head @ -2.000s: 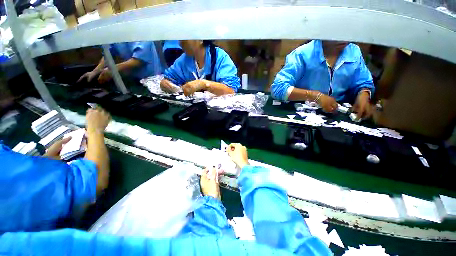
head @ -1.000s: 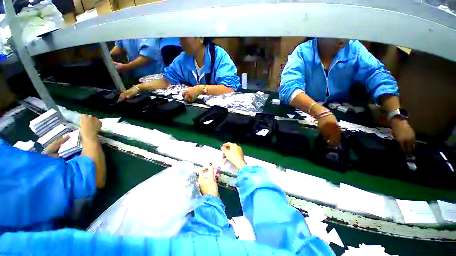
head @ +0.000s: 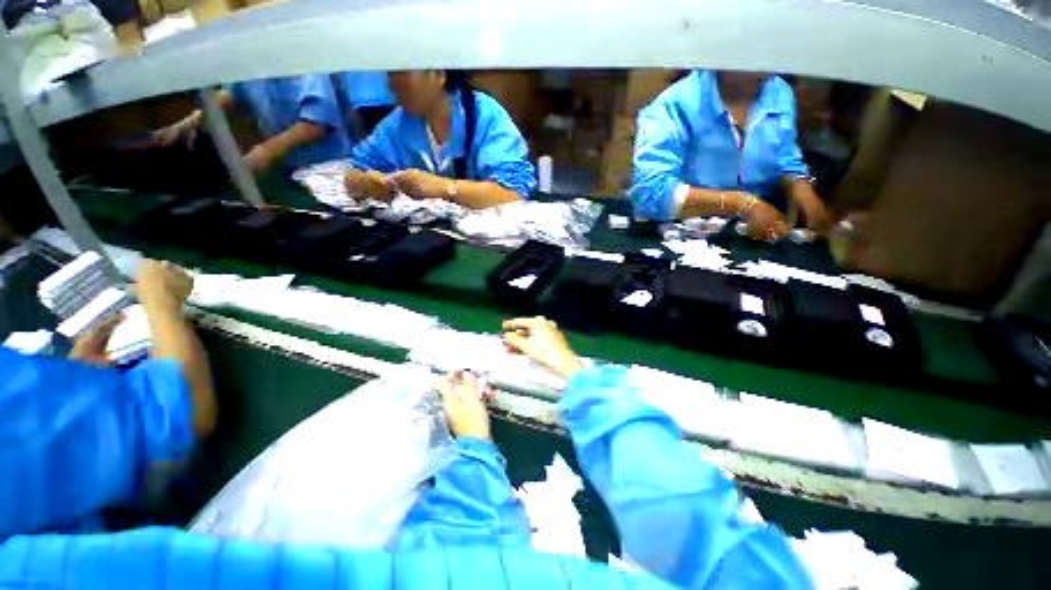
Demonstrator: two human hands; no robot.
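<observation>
A row of flat white bagged items [head: 795, 431] lies along the near belt in front of me. My right hand [head: 539, 343] is over the row with its fingers bent; whether it pinches a slip is too blurred to tell. My left hand [head: 466, 403] is just left of it and nearer to me, fingers curled at the row's near edge, with something small and whitish at the fingertips that I cannot make out. Loose white slips [head: 553, 507] lie below my forearms, and a further heap of slips [head: 851, 562] lies at the lower right.
A large clear plastic bag [head: 329, 467] lies left of my hands. A worker at left handles stacked white packs [head: 78, 286]. Black trays [head: 738, 309] line the far side of the green belt [head: 478, 302]. Workers in blue sit opposite, below a pale overhead shelf [head: 530, 37].
The black trays and white row have shifted along the belt. The right opposite worker's hands have drawn back from the trays. My hands have moved slightly apart, and more slips show below my forearms.
</observation>
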